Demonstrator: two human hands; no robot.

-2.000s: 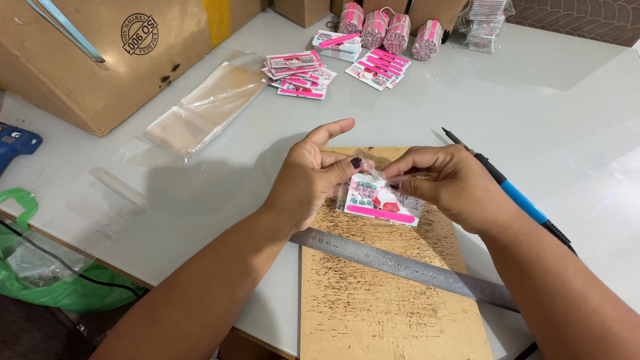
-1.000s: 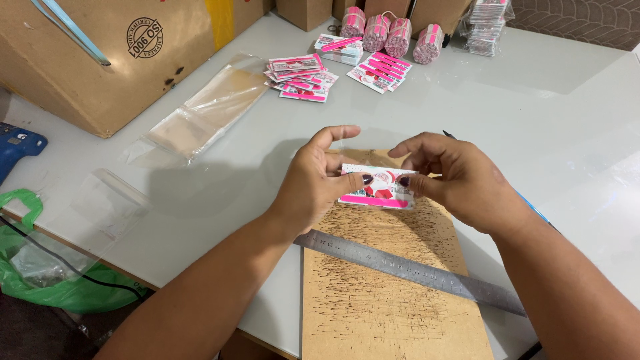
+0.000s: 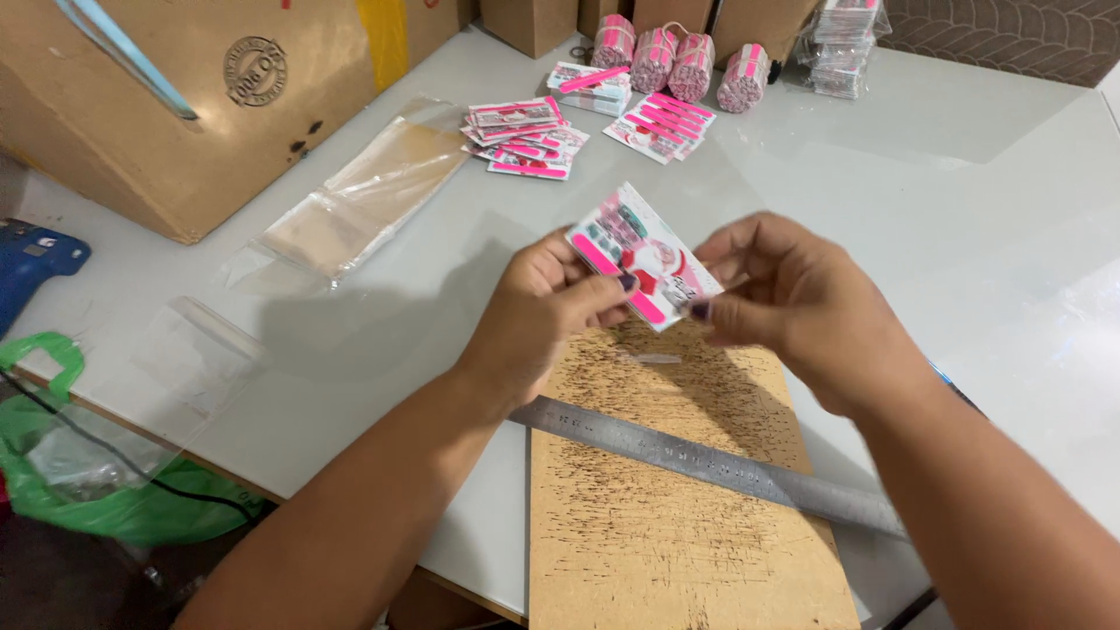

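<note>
A printed card with a Santa picture and a pink nail file (image 3: pixel 643 258) is tilted between both hands, above the far end of a scored wooden board (image 3: pixel 665 525). My left hand (image 3: pixel 551 315) grips its left and lower edge, thumb on the front. My right hand (image 3: pixel 779 306) is at the card's right corner, thumb and fingers close around it; it is slightly blurred, so how firmly it holds is unclear. A steel ruler (image 3: pixel 700 459) lies slanted across the board, below the hands. A small clear plastic strip (image 3: pixel 656 359) lies on the board.
Clear plastic bags (image 3: pixel 367 192) lie left of a loose pile of similar cards (image 3: pixel 529 144). More cards (image 3: pixel 665 127), pink-and-white bundles (image 3: pixel 652 57) and a bagged stack (image 3: pixel 844 44) stand behind. A large cardboard box (image 3: pixel 192 105), green plastic bag (image 3: pixel 122 499) and blue tool (image 3: pixel 35 262) are left.
The card, held roughly level one second ago, is now tilted and raised off the board. My right hand has shifted to its right corner. Two seconds ago my fingers pinched clear plastic at the card's top.
</note>
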